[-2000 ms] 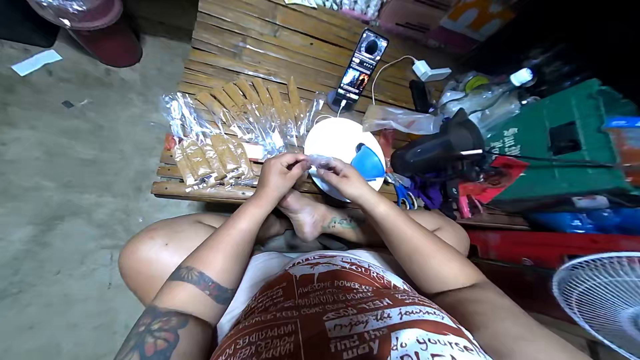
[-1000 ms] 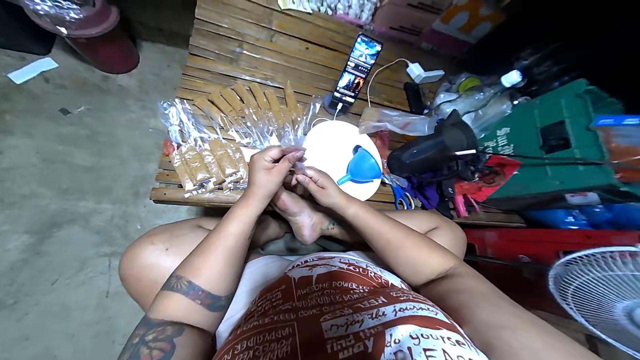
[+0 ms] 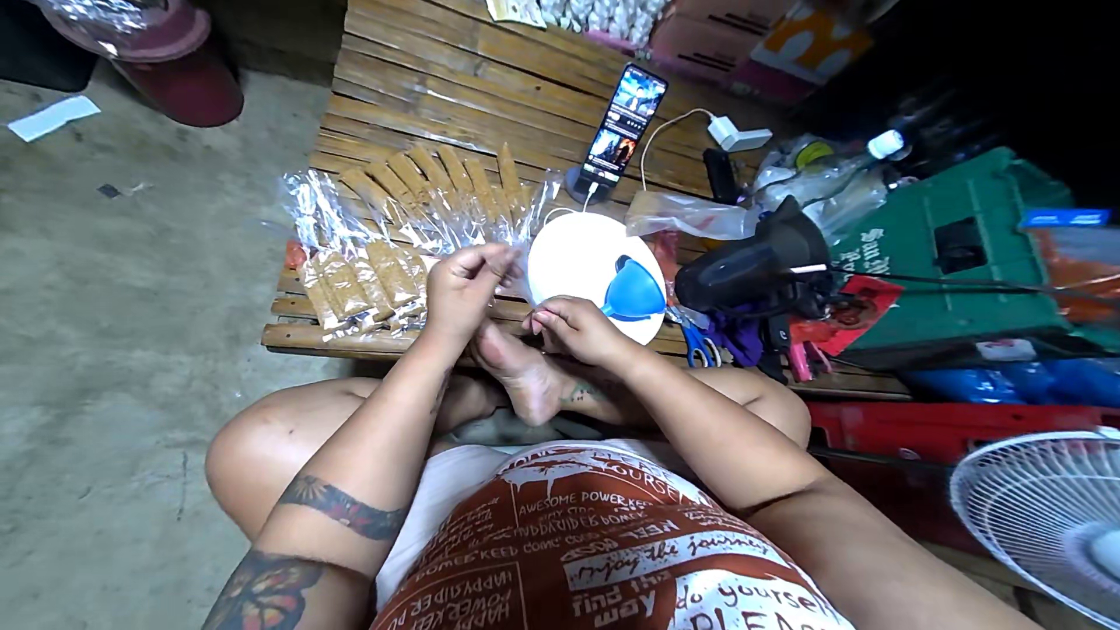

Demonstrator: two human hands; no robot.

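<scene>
My left hand [image 3: 466, 284] is raised over the front edge of the bamboo platform, fingers pinched together near clear plastic; whether it holds a thin piece of it I cannot tell. My right hand [image 3: 577, 328] has curled fingers, just below the rim of a round white lid or plate [image 3: 569, 254]. Anything between its fingers is too small to make out. A blue plastic funnel [image 3: 635, 290] lies on the white round thing. Clear plastic bags filled with brown powder [image 3: 354, 284] lie left of my left hand, and more narrow filled bags [image 3: 446, 179] fan out behind them.
A phone [image 3: 624, 122] stands on a holder, a cable at its base. To the right are a black heat gun or dryer-like device [image 3: 761, 262], blue-handled scissors [image 3: 700, 343], a green crate [image 3: 945, 254] and a white fan [image 3: 1050, 516]. A red bin [image 3: 179, 74] stands at the far left.
My hands were close together one and two seconds ago; now they are apart, the left one higher and the right one lower. The funnel lies turned differently from two seconds ago.
</scene>
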